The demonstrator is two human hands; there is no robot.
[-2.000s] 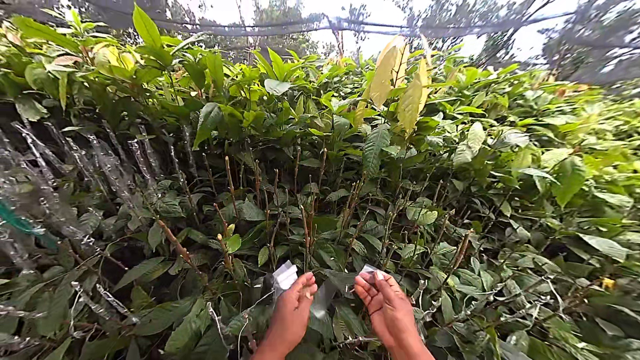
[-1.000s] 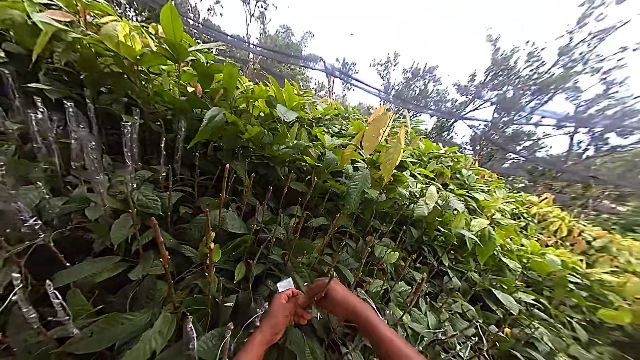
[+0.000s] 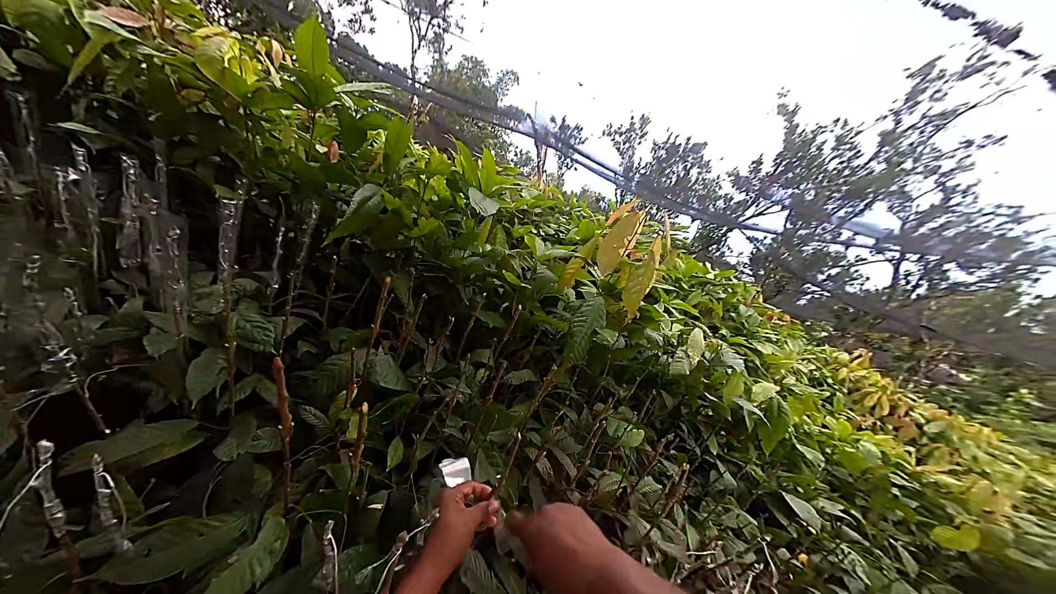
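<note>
At the bottom centre my left hand [image 3: 464, 518] has its thumb and fingers pinched together, with a small white strip [image 3: 455, 471] sticking out above them. Close on its right is my right hand [image 3: 557, 536], blurred, its fingers curled toward the left hand; what it holds is hidden. Faint clear film seems to lie between the two hands. A thin cut stem [image 3: 532, 404] rises just above them. To the left stand a thicker brown cut stem [image 3: 283, 412] and a shorter one [image 3: 360, 433] among green leaves.
Several stems at the left are wrapped in clear plastic sleeves [image 3: 227, 235]. Dense leafy seedlings [image 3: 462, 206] slope down to the right, with a yellowed leaf [image 3: 619, 242] standing out. Dark netting with a cable [image 3: 610, 173] runs overhead, and trees [image 3: 825, 181] stand behind.
The hands were apart two seconds ago, each with white material at the fingers; now they are close together. The right hand has turned toward the left. The view has tilted.
</note>
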